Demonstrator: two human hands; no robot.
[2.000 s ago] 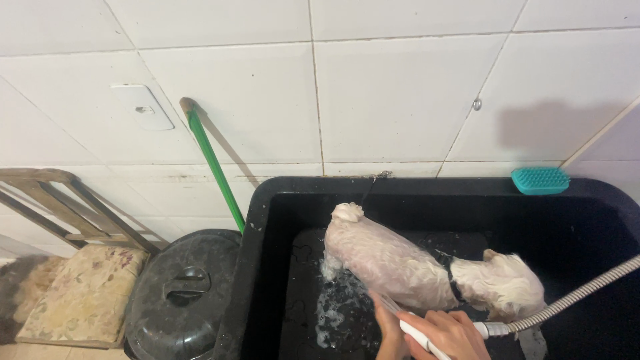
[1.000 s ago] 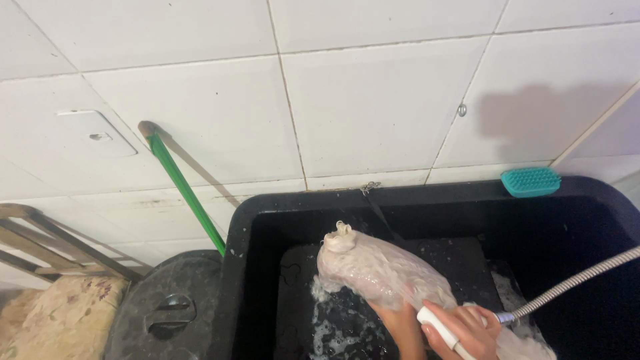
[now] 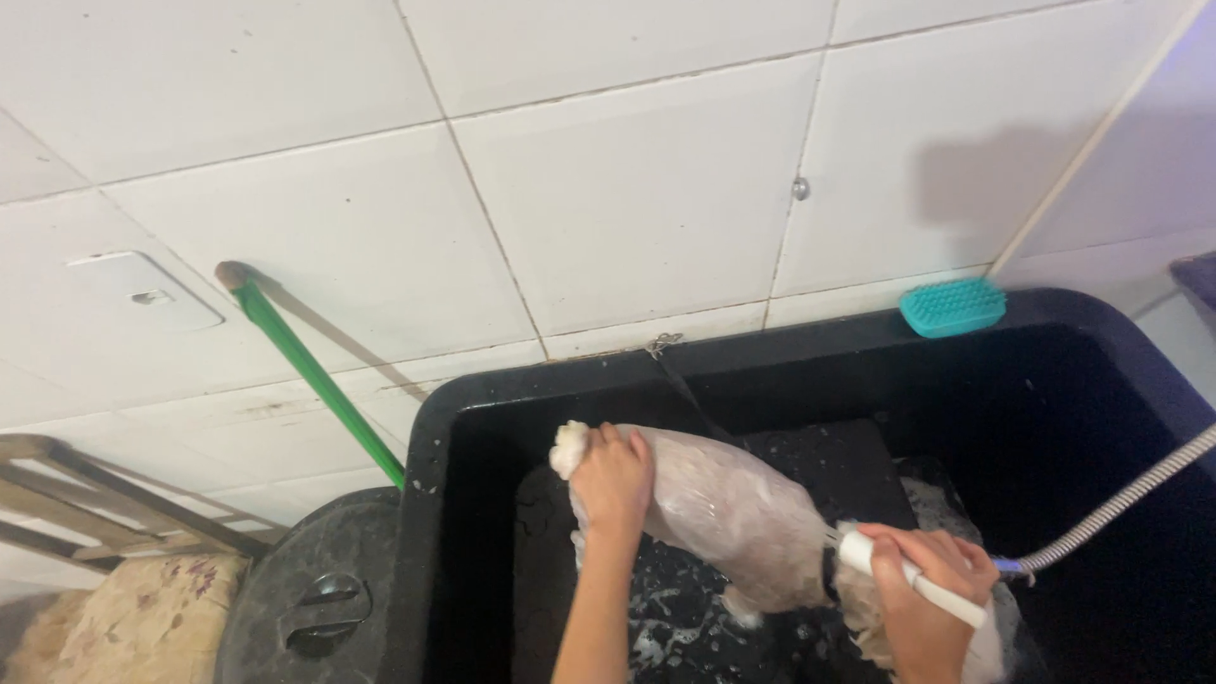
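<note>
A wet white dog [image 3: 731, 503] stands in a black plastic tub [image 3: 532, 385], its rump to the left and its head end to the right, partly behind my right hand. A dark collar [image 3: 828, 570] circles its neck. My left hand [image 3: 613, 475] lies on the rump beside the tail, fingers spread over the fur. In my right hand [image 3: 926, 579] is a white shower head [image 3: 879, 556], over the neck, with water coming out toward the back. Its ribbed metal hose [image 3: 1121, 499] runs off to the right. Suds float at the tub's bottom.
A teal rubber brush [image 3: 953, 306] rests on the tub's back rim. A dark tether [image 3: 689, 389] hangs from that rim. To the left are a black lidded bin [image 3: 309, 598], a green pole [image 3: 318, 375] leaning on the tiled wall, and a wooden chair [image 3: 123, 494] with a patterned cushion [image 3: 152, 617].
My left hand has moved left from beside the shower head to the dog's rump. The shower head remains in my right hand.
</note>
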